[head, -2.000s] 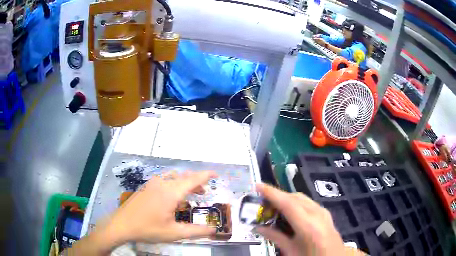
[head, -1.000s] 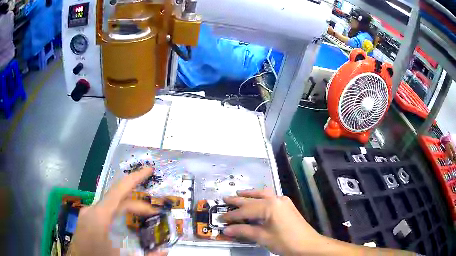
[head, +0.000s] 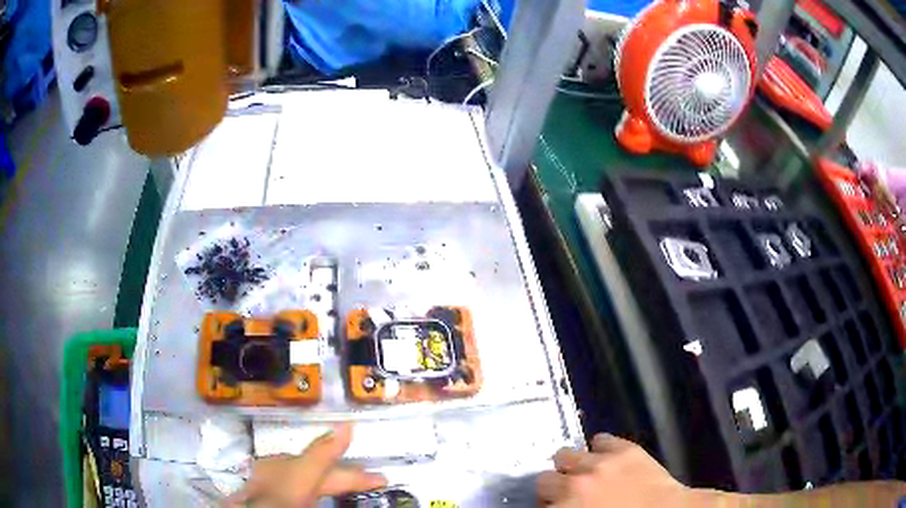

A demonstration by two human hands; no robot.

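A rounded-square watch housing [head: 415, 349] with a bright rim and white and yellow insides sits in the right orange fixture [head: 462, 382]. The left orange fixture [head: 213, 359] holds no housing and shows a dark round centre. My left hand [head: 303, 478] is low at the table's front, partly cut off by the bottom edge. A dark-rimmed unit [head: 382, 498] shows just beyond its fingers, also cut off; I cannot tell if it is held. My right hand [head: 621, 478] is at the table's front right corner, blurred and cut off, with nothing visible in its fingers.
Black scraps [head: 228, 270] lie on the grey press plate [head: 338, 223] at left rear. The gold-brown press head [head: 169, 79] hangs upper left. A black foam tray [head: 715, 327] with pale parts and an orange fan [head: 685, 79] are right. A green bin [head: 75, 397] holds a handheld device.
The view has tilted down. Both hands have moved from the fixtures to the table's front edge. My left hand has carried its dark-rimmed unit away from the left fixture. My right hand has left the right fixture's housing.
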